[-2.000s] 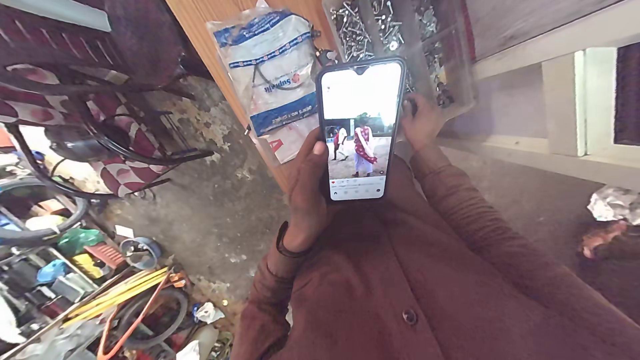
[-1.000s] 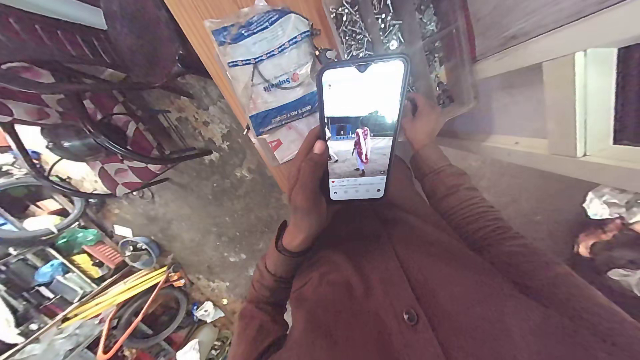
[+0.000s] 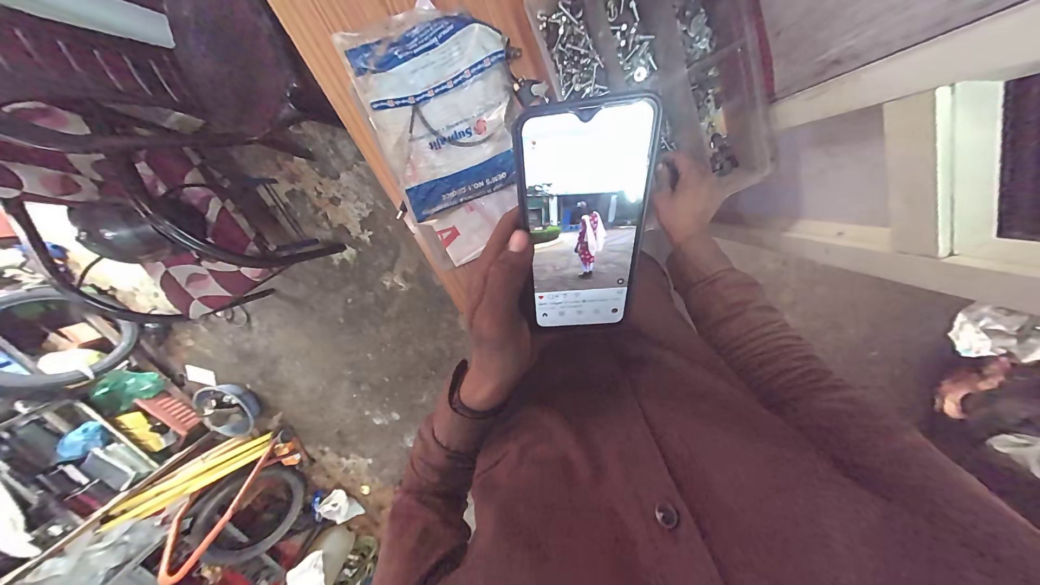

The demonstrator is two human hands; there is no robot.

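My left hand (image 3: 502, 313) is wrapped around a black-edged smartphone (image 3: 587, 211), held upright with its lit screen toward me; the screen shows a person standing outdoors. My right hand (image 3: 691, 195) is behind the phone's right edge, at the near end of a clear plastic compartment box (image 3: 751, 114) of bolts and small metal parts; its fingertips are partly hidden, and whether they hold anything cannot be told. Left of the phone, a blue-and-white plastic packet (image 3: 455, 114) with a black cable in it lies on a wooden tabletop (image 3: 313, 41).
Metal-framed chairs with checked seats (image 3: 203, 244) stand at the left. On the floor at the lower left are a bucket (image 3: 227, 406), yellow rods (image 3: 195, 479), an orange frame part, tyres (image 3: 252, 512) and crates of parts. Crumpled plastic (image 3: 995, 329) lies at the far right.
The picture on the phone screen has changed: earlier it showed figures at other places. Both hands and the phone have stayed about where they were.
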